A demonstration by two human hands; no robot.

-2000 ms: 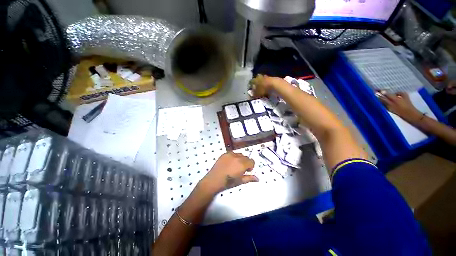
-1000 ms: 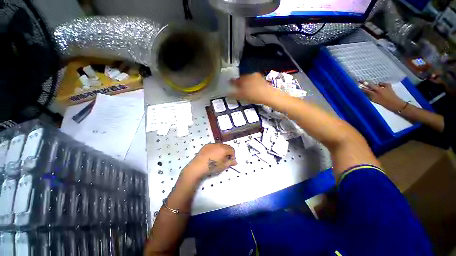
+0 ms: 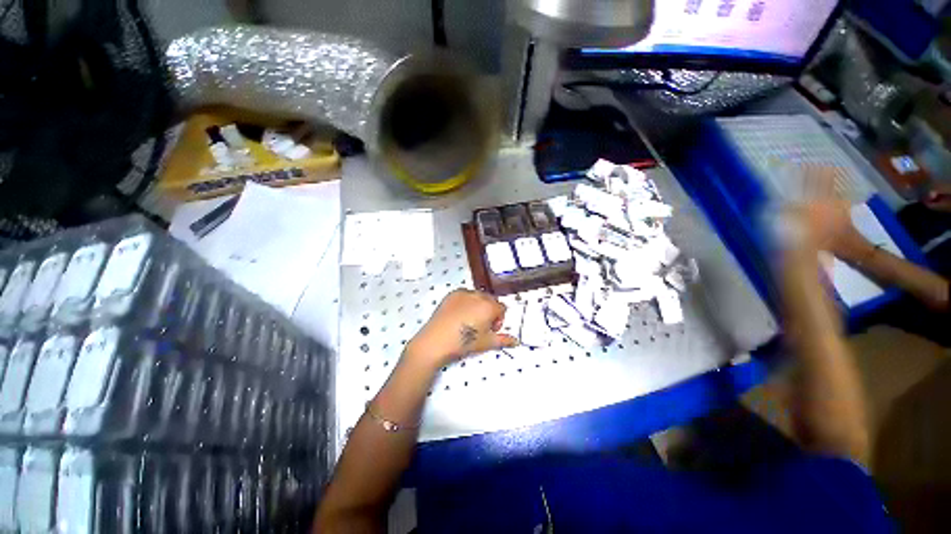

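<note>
The dark brown fixture (image 3: 521,276) sits on the perforated table (image 3: 417,355). Its back row of pockets is empty and dark; white parts (image 3: 529,252) fill its front row. A heap of white plastic parts (image 3: 626,245) lies right of and in front of the fixture. My left hand (image 3: 464,325) rests low over the table in front of the fixture, fingers curled beside loose parts; whether it holds one is hidden. My right hand (image 3: 819,209) is blurred, away at the right near the blue crates; what it holds cannot be told.
Clear trays with white pieces (image 3: 99,365) are stacked at left. White papers (image 3: 266,240) and a yellow-brown box (image 3: 245,172) lie behind them. The duct mouth (image 3: 430,130) and grey column (image 3: 537,89) stand behind the fixture. Another person's forearm (image 3: 897,271) is over the blue crates (image 3: 730,188).
My right hand has left the fixture and swung right. The back-row pockets, filled two seconds ago, are now empty. My left hand stays in front of the fixture. The view has shifted slightly.
</note>
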